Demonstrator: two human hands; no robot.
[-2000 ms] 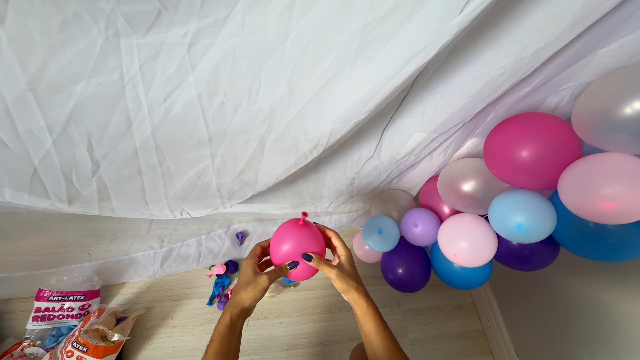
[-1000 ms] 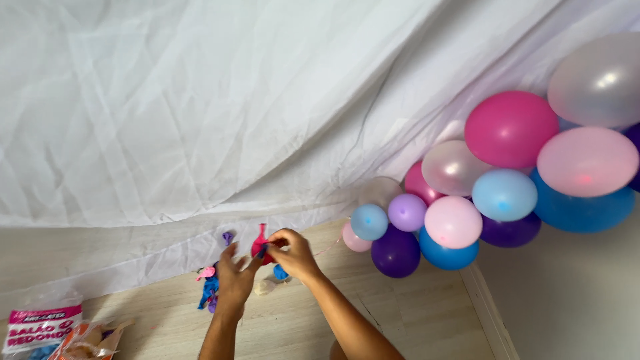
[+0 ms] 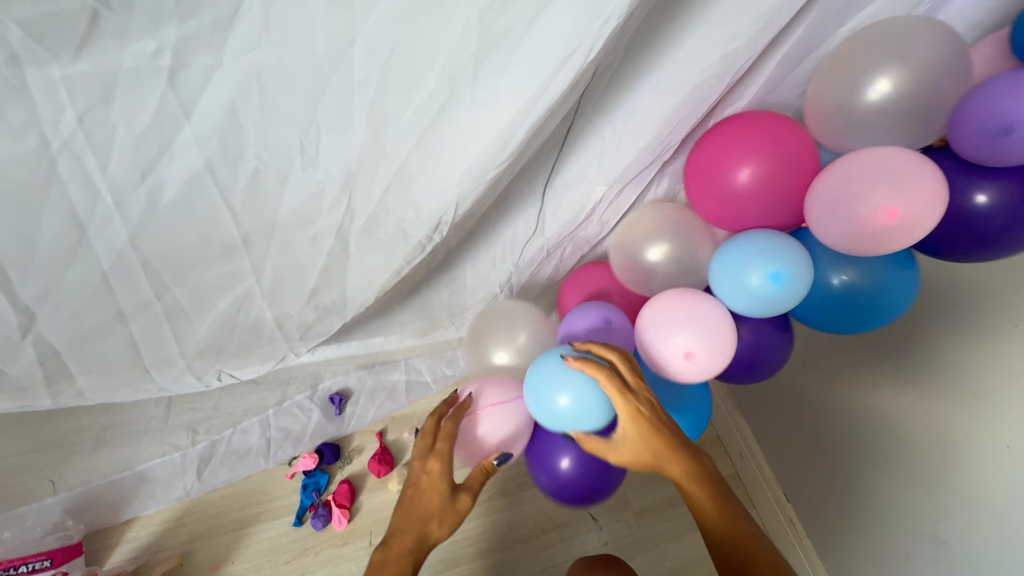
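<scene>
At the lower end of a balloon garland, my left hand [image 3: 440, 472] has its fingers and thumb spread on a light pink balloon [image 3: 494, 422]. My right hand [image 3: 632, 408] curves around a light blue balloon [image 3: 566, 390], its fingers over the top and thumb beneath. A dark purple balloon [image 3: 574, 464] hangs just below the light blue one. Around them sit a pearl-white balloon [image 3: 509, 340], a lilac balloon [image 3: 596, 326] and a blue balloon [image 3: 680, 404], partly behind my right hand. A small deflated magenta balloon [image 3: 381, 458] lies on the floor left of my left hand.
White fabric [image 3: 240, 200] hangs behind and spreads onto the wooden floor. Several uninflated balloons lie there, among them a blue one [image 3: 310, 494] and a purple one [image 3: 338, 402]. A plastic balloon bag [image 3: 44, 556] is at the lower left. The garland climbs right beside the wall [image 3: 912, 432].
Both hands have moved right, from a small magenta balloon to the garland's lower end. That balloon was inflated in the oldest frame, shrunken a second ago, and a deflated magenta one now lies on the floor.
</scene>
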